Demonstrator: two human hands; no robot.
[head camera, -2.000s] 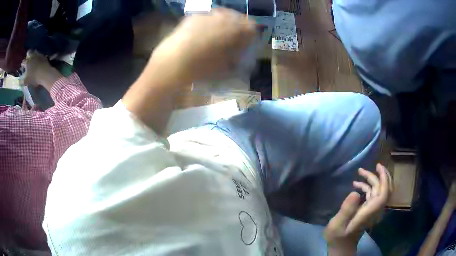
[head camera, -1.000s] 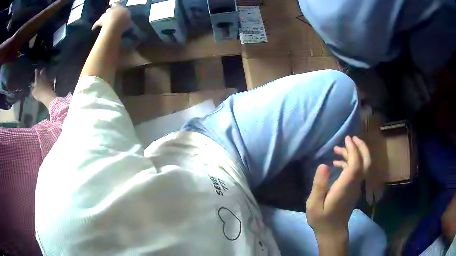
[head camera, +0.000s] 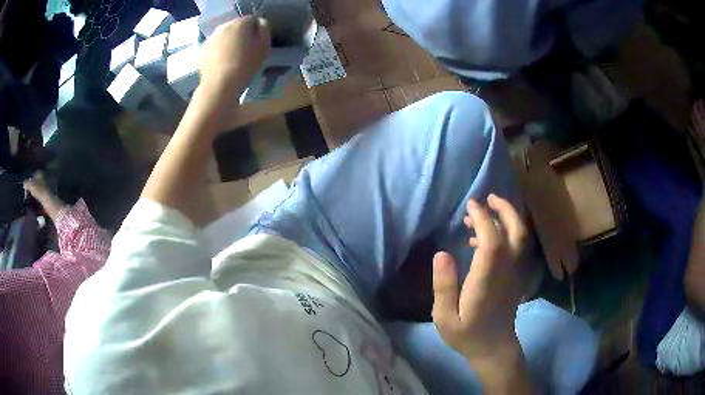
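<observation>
My left hand (head camera: 236, 52) reaches to the top, fingers curled at the left edge of a small product box (head camera: 272, 75) with a dark picture on its side. The upper part of this box is blurred, and my fingertips are partly hidden, so their grip is unclear. More small boxes with white ends (head camera: 153, 48) stand in a cluster left of my left hand. My right hand (head camera: 481, 270) is open and empty beside my knee, with thumb and fingers apart.
Brown cardboard (head camera: 363, 54) with a shipping label (head camera: 323, 62) lies beyond my raised knee. An open corrugated carton (head camera: 589, 193) sits at right. A person in a checked sleeve (head camera: 77, 227) is at left. Another person's blue clothing (head camera: 479, 31) is at top; more people are at right.
My view has turned, shifting the boxes and label. My left hand has moved from the box cluster to the box beside the label. My right hand stays open.
</observation>
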